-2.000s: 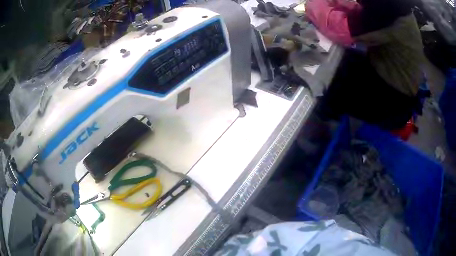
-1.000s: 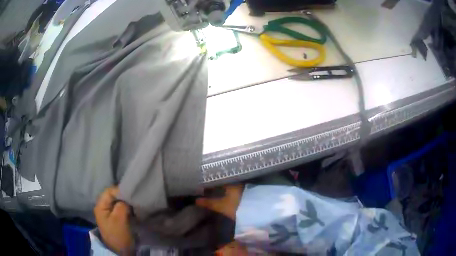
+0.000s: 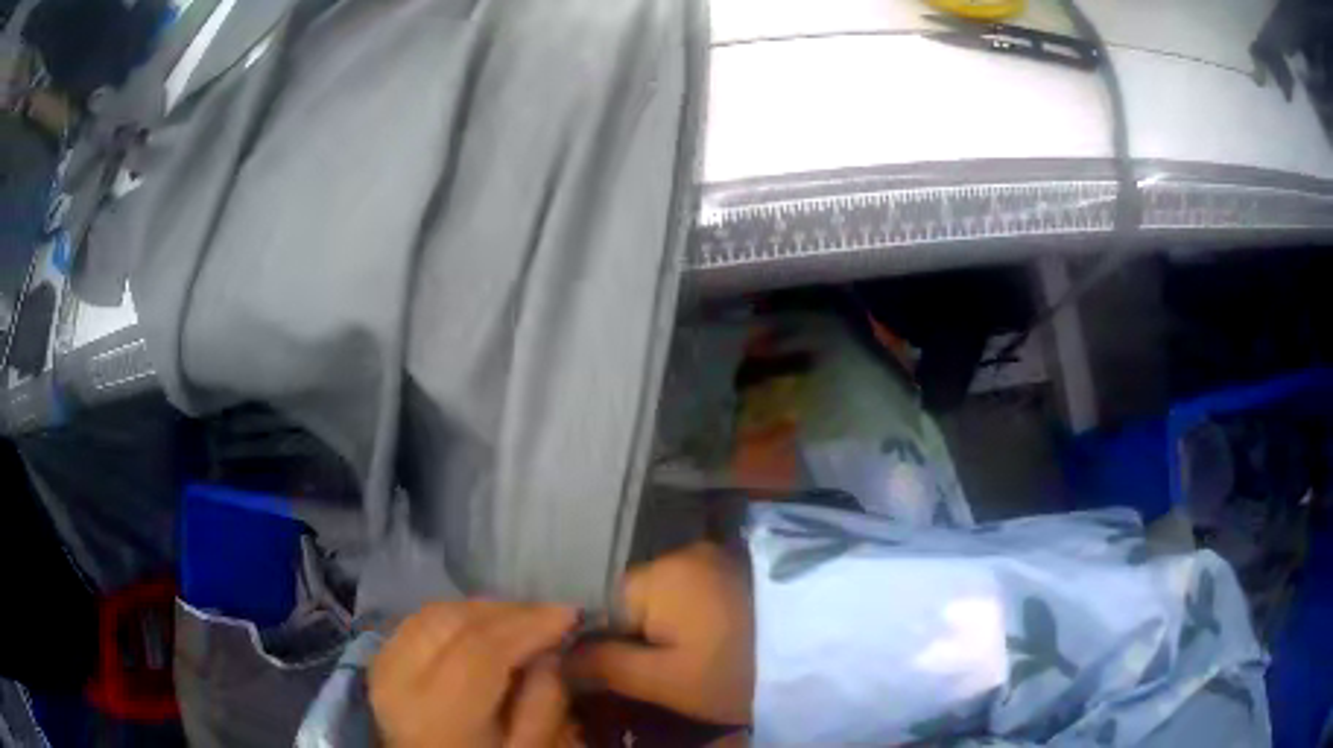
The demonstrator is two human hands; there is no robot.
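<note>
A large grey garment panel drapes in folds over the table's front edge and hangs down towards me. My left hand is shut on its lower edge at the bottom centre. My right hand meets it from the right, fingers closed on the same cloth edge. The fingertips nearly touch and hide the pinched part. The sewing head is out of view.
A measuring tape runs along the table front. Black thread snips and part of a yellow shears handle lie at the top. A grey cord hangs over the edge. Blue bins stand at lower left and right.
The view has tilted down, so the machine head has left the picture. Both hands have come closer together at the cloth's lower edge, and the panel is drawn into longer, straighter folds.
</note>
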